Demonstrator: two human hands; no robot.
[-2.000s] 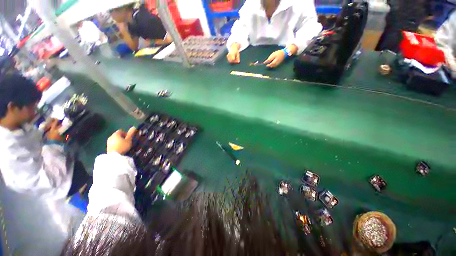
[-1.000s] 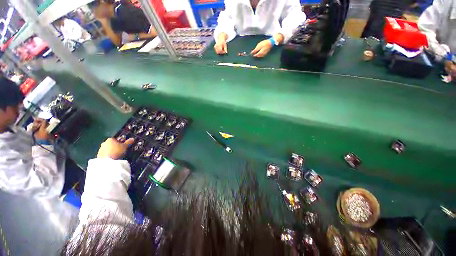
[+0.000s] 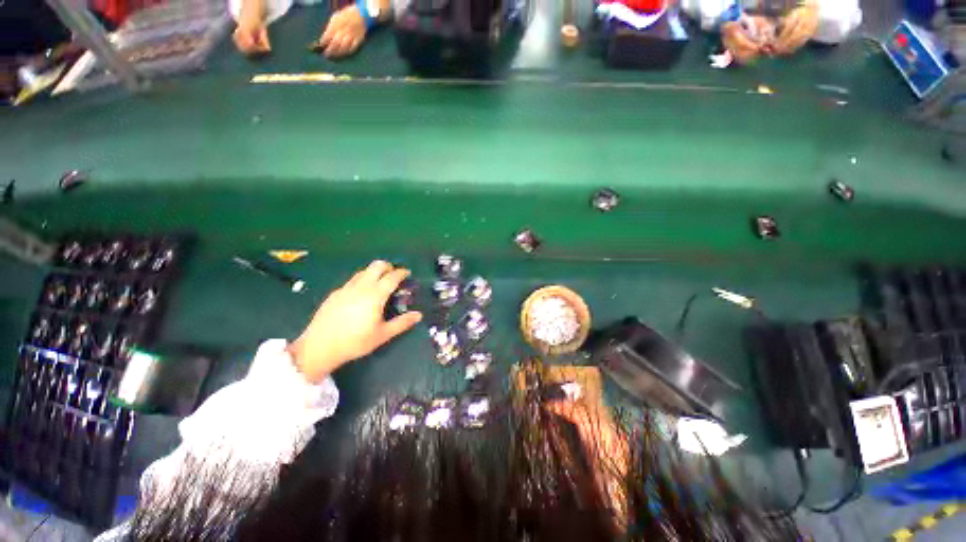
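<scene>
My left hand (image 3: 355, 318) reaches in from the lower left in a white sleeve. Its thumb and fingertips lie on both sides of a small black watch housing (image 3: 403, 301) on the green mat. More housings (image 3: 473, 323) lie loose just to the right, and a row (image 3: 440, 413) lies nearer me. A tan wooden jig (image 3: 569, 377) stands at the lower middle, partly behind dark hair. A skin-toned shape (image 3: 607, 450) beside it, behind the hair, may be my right hand; its fingers cannot be made out.
Black parts tray (image 3: 106, 307) and green-white block (image 3: 159, 379) at left; thin tool (image 3: 270, 273) beside a yellow piece (image 3: 287, 255). Round tip cleaner (image 3: 555, 320), black hood (image 3: 669, 365), white tissue (image 3: 708, 435) and ribbed box (image 3: 810, 381) at right. Other people's hands (image 3: 344, 30) across the bench.
The view has swung right and down. My left hand has left the parts tray and is now at a loose housing. The jig, hood and ribbed box now show more fully.
</scene>
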